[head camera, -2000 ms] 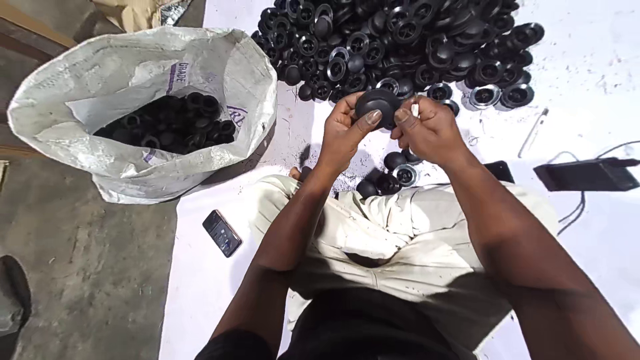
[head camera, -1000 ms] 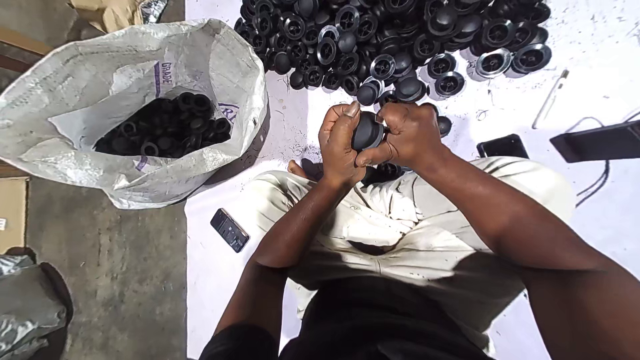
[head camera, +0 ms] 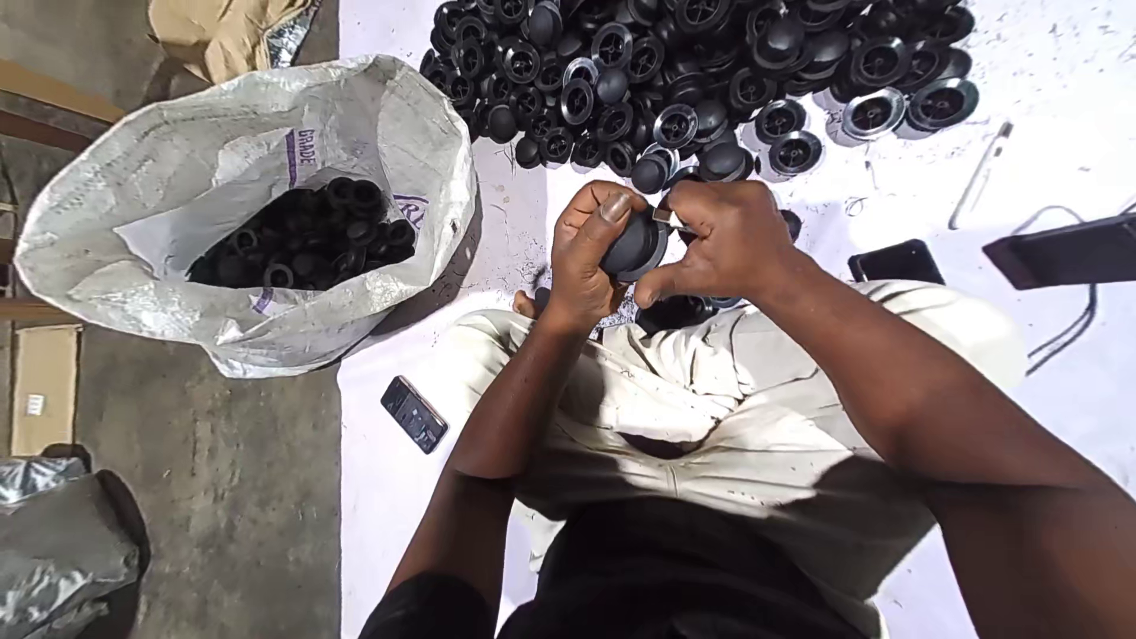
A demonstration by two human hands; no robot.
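Note:
My left hand (head camera: 593, 253) grips a round black plastic part (head camera: 632, 248) with a domed top and a flanged rim, its thumb on the upper edge. At the part's right side, my right hand (head camera: 723, 235) is closed on a small blade-like tool (head camera: 662, 216); only its short end shows between the fingers. Just beyond my hands lies a large pile of similar black parts (head camera: 612, 84), some dome up, others showing a spoked underside. A few more black parts (head camera: 674, 312) lie below my right hand, partly hidden by it.
A white woven sack (head camera: 222, 328) with black parts inside stands open at the left. A phone (head camera: 414, 414) lies on the white sheet by my left knee. On the right are a black phone-like object (head camera: 896, 263), a dark flat device (head camera: 1065, 253) with a cable, and a thin white pen-like stick (head camera: 980, 176).
My right hand has turned over the black part, its knuckles now facing up, while my left hand keeps hold of the part. The view has shifted slightly.

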